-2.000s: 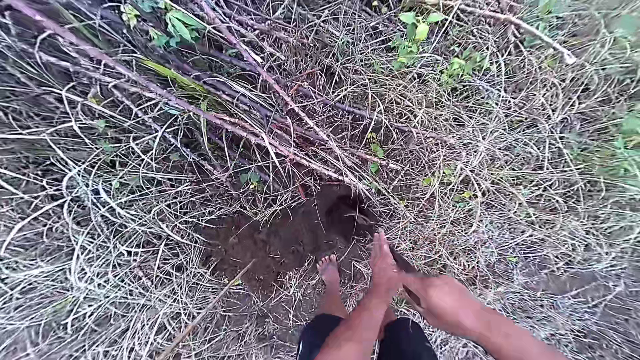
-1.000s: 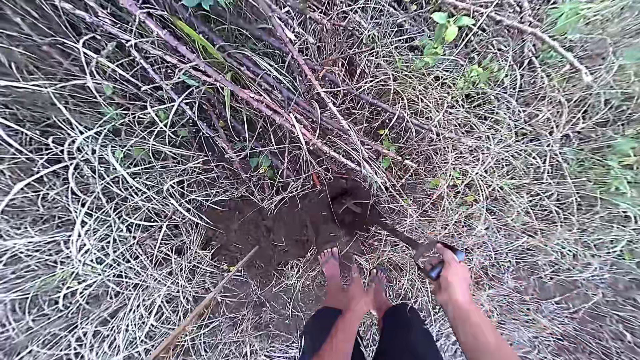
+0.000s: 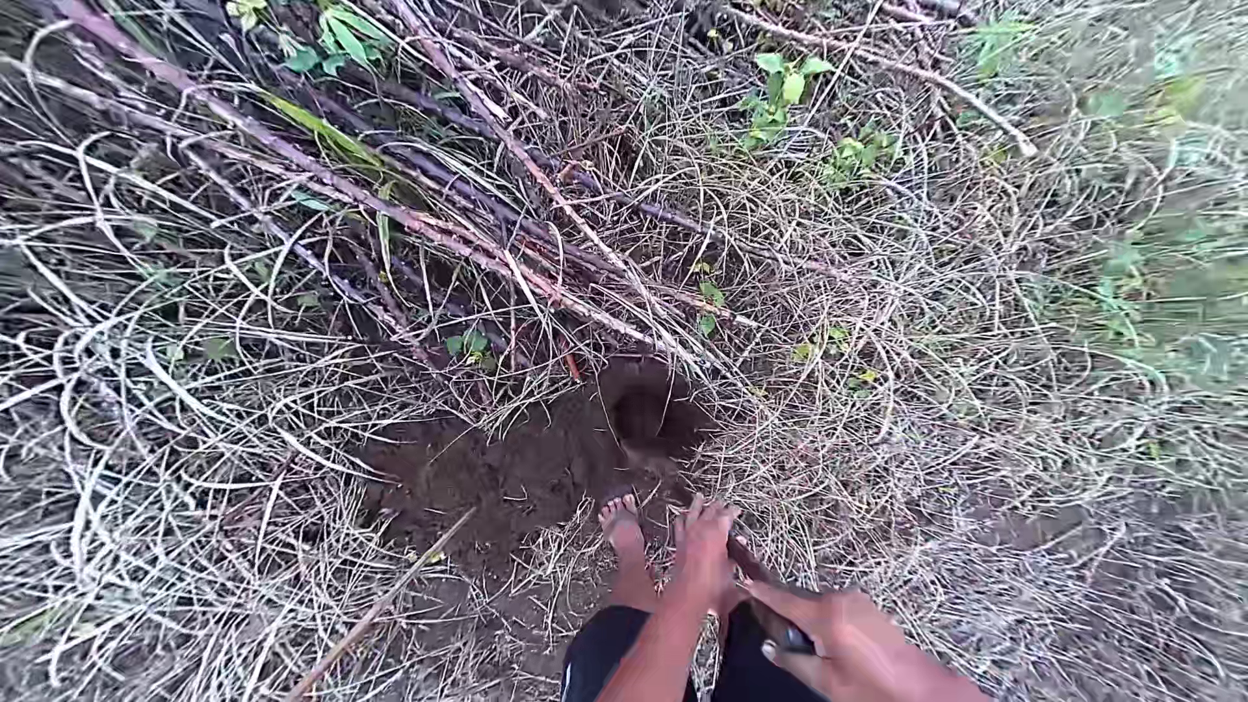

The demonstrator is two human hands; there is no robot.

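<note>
My right hand (image 3: 838, 634) is closed around the dark handle of a hand tool (image 3: 795, 634), low and right of centre. My left hand (image 3: 704, 546) lies at the tool's upper part, fingers pointing up the view; whether it grips the tool or only touches it does not show. The tool's working end is hidden behind my left hand. Just above the hands is a round hole (image 3: 642, 414) in dark soil. Loose dug soil (image 3: 497, 478) spreads to the left of the hole. A bare foot (image 3: 624, 526) stands below the hole's near edge.
Long woody stems (image 3: 419, 222) lie across the upper left, their ends reaching the hole. Dry grass (image 3: 936, 390) covers the ground around it. A thin stick (image 3: 380, 604) slants at the lower left. Small green-leaved plants (image 3: 780, 88) grow at the top, near another branch (image 3: 936, 78).
The tool has come back from the hole toward my legs, so the hole's inside shows. My left hand has moved from beside my leg to the tool. My right hand has stayed on the handle.
</note>
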